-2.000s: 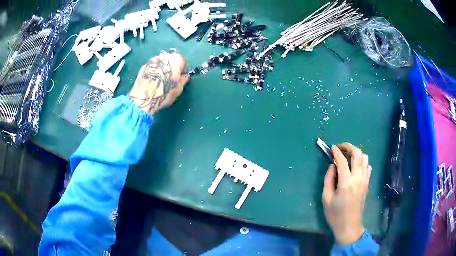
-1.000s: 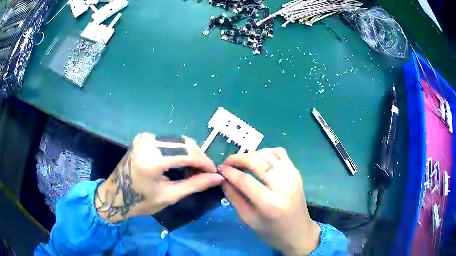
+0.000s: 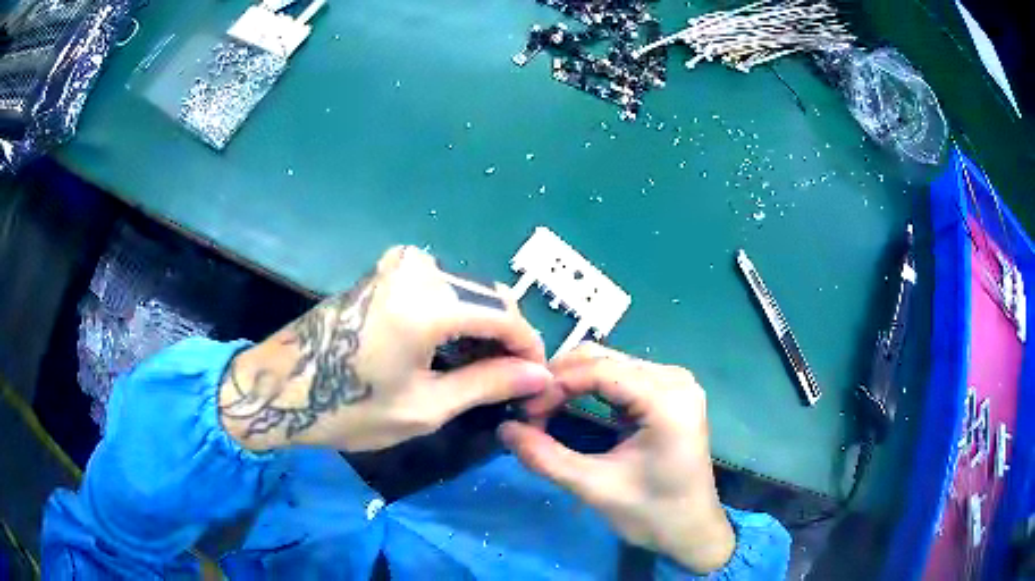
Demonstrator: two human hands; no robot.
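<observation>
My left hand [image 3: 420, 352] and my right hand [image 3: 619, 437] meet at the fingertips near the bench's front edge. Whatever is between the fingertips is too small and hidden to make out. The left fingers carry grey-black tape. A white plastic housing [image 3: 573, 280] lies flat on the green mat just beyond the hands, its two legs pointing toward me and partly behind the fingers. A slim silver blade with a dark stripe [image 3: 779, 328] lies on the mat to the right of the housing.
Electric screwdriver [image 3: 890, 329] at right, beside the blue-rimmed parts tray [image 3: 944, 340]. Module pile [image 3: 602, 57], cable bundle [image 3: 772, 32] and coiled clear film [image 3: 897, 108] at the back. Screw bag [image 3: 230, 91] and another white housing [image 3: 272, 27] at upper left. Open bin with bagged parts [image 3: 142, 306] below left.
My left hand has come from the dark module pile to meet my right hand. My right hand has let go of the silver blade, which lies on the mat. The view has shifted.
</observation>
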